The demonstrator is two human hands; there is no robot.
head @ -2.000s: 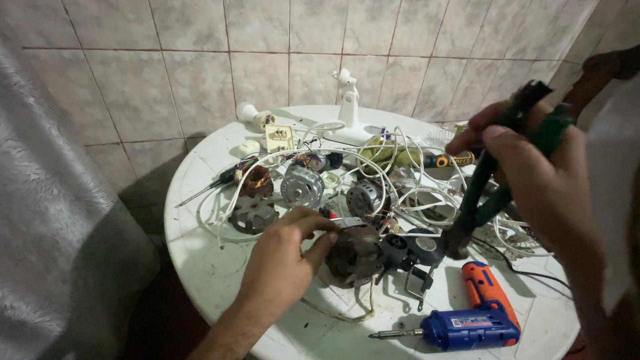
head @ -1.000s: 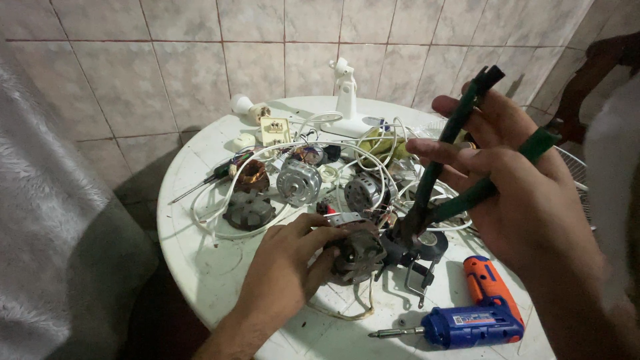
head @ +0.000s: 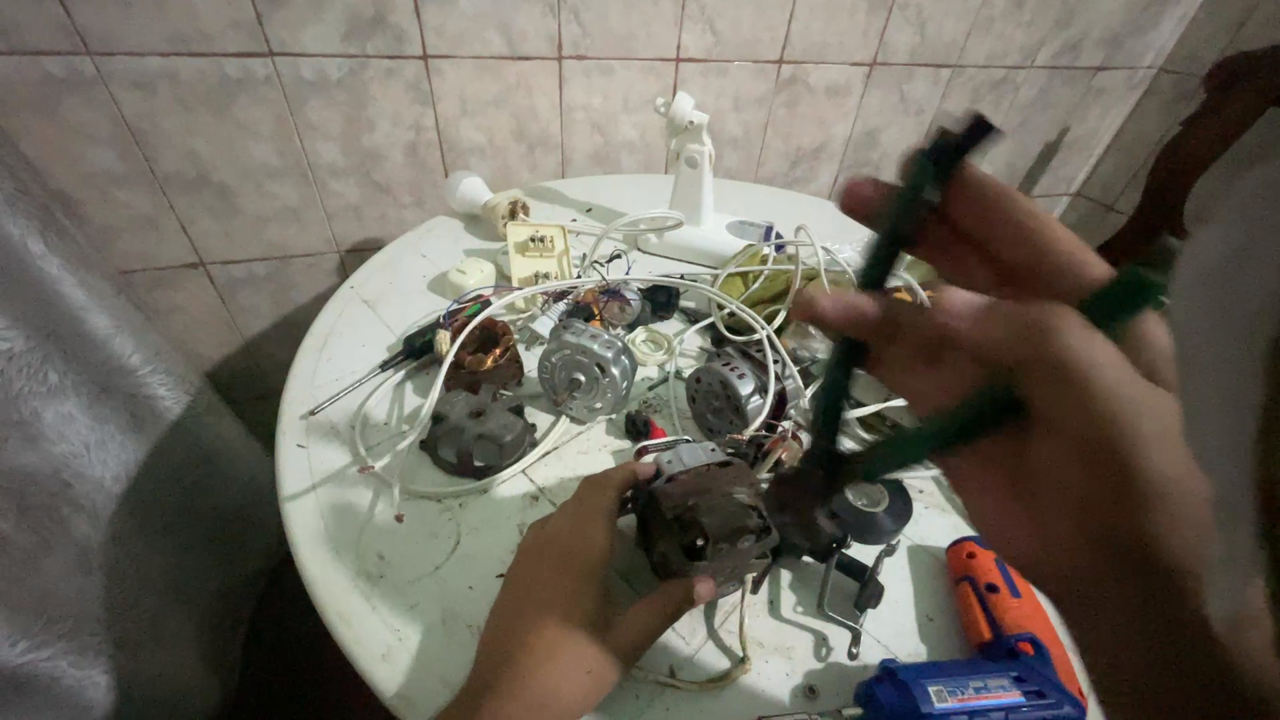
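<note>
My left hand (head: 570, 590) grips a dark, dirty electric motor (head: 705, 520) near the front of the white round table, thumb in front and fingers behind. My right hand (head: 1060, 370), blurred, holds green-handled pliers (head: 850, 400) with the handles spread apart. Their jaws point down at the motor's right side, by its black housing; whether they touch it cannot be told. A bent metal bracket (head: 845, 600) lies right of the motor, and a roll of black electrical tape (head: 875, 510) sits just behind that. A brown cord (head: 745, 640) trails from the motor over the table.
Behind are silver motors (head: 585, 370), a copper-wound stator (head: 485, 350), a dark motor cover (head: 478, 435), white cables (head: 430, 400), a screwdriver (head: 370, 375), a light bulb (head: 468, 192) and a white fan stand (head: 692, 180). A blue and orange power screwdriver (head: 980, 680) lies front right. A tiled wall stands behind.
The pliers have moved left to the motor's right side, and their handles have spread apart. My left hand has stayed on the motor.
</note>
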